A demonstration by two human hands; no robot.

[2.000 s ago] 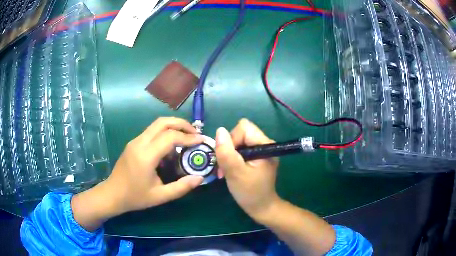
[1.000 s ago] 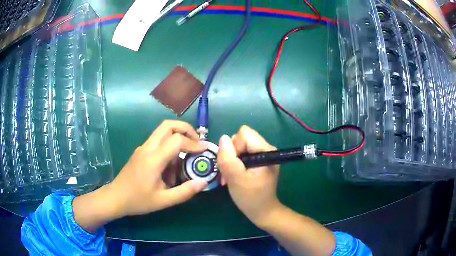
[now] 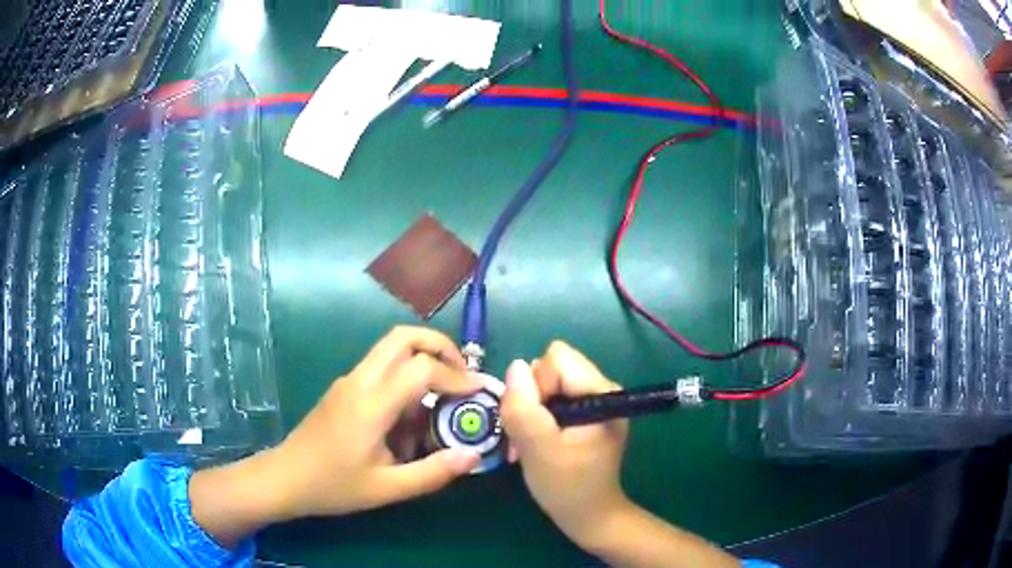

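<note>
A small round component [image 3: 471, 423] with a bright green centre and dark and pale rings sits on the round test fixture [image 3: 488, 457], which mostly hides beneath it. My left hand [image 3: 372, 433] holds the component's rim between thumb and fingers. My right hand [image 3: 564, 444] grips the black test probe [image 3: 621, 406], its front end at the component's right edge; the tip is hidden by my fingers. A red-black lead [image 3: 617, 261] runs from the probe's silver collar. The blue fixture cable [image 3: 513, 217] leaves the fixture's metal connector towards the far edge.
Clear blister trays stand at left [image 3: 133, 288] and right [image 3: 888, 277]; the right ones hold dark parts. A brown square [image 3: 424, 266] lies beside the cable. White paper strips [image 3: 344, 111] and a slim pen [image 3: 483, 84] lie farther off. A loaded tray [image 3: 72, 67] is at far left.
The whole view has shifted, so the bench things sit lower in the picture and more of the paper and pen shows. Both hands keep their holds on the component and the probe.
</note>
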